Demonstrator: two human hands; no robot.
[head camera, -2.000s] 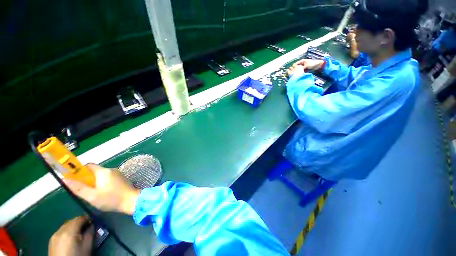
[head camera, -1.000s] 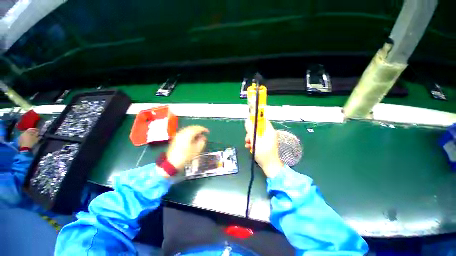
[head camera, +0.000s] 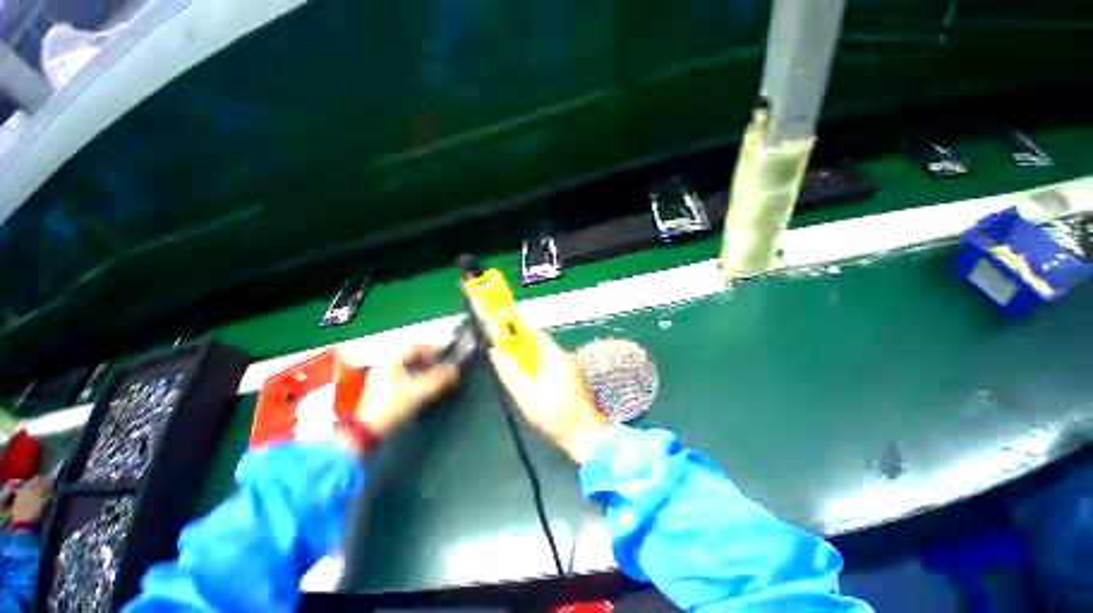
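Observation:
My right hand (head camera: 549, 389) is closed around the yellow electric screwdriver (head camera: 506, 321), which is held above the bench; its black cord runs down to the bench's near edge. My left hand (head camera: 405, 389) is just left of it, its fingers on a dark, blurred flat piece (head camera: 459, 347) that looks like a phone assembly seen at an angle. The screwdriver and blur hide part of this piece. The round speckled screw dish (head camera: 617, 380) lies on the bench, right of my right hand.
The red parts bin (head camera: 273, 413) stands left of my left hand, with the black compartment tray (head camera: 74, 489) further left. The blue parts bin (head camera: 992, 283) is at far right. Phones (head camera: 541, 256) lie on the belt behind the white edge (head camera: 647, 291). A taped post (head camera: 765, 204) rises there. Another person's hand (head camera: 29, 499) shows far left.
The phone assembly that lay on the bench beside my left hand is gone from there; a dark piece is now at my left fingertips. My left hand has moved closer to the screwdriver. The view has shifted right.

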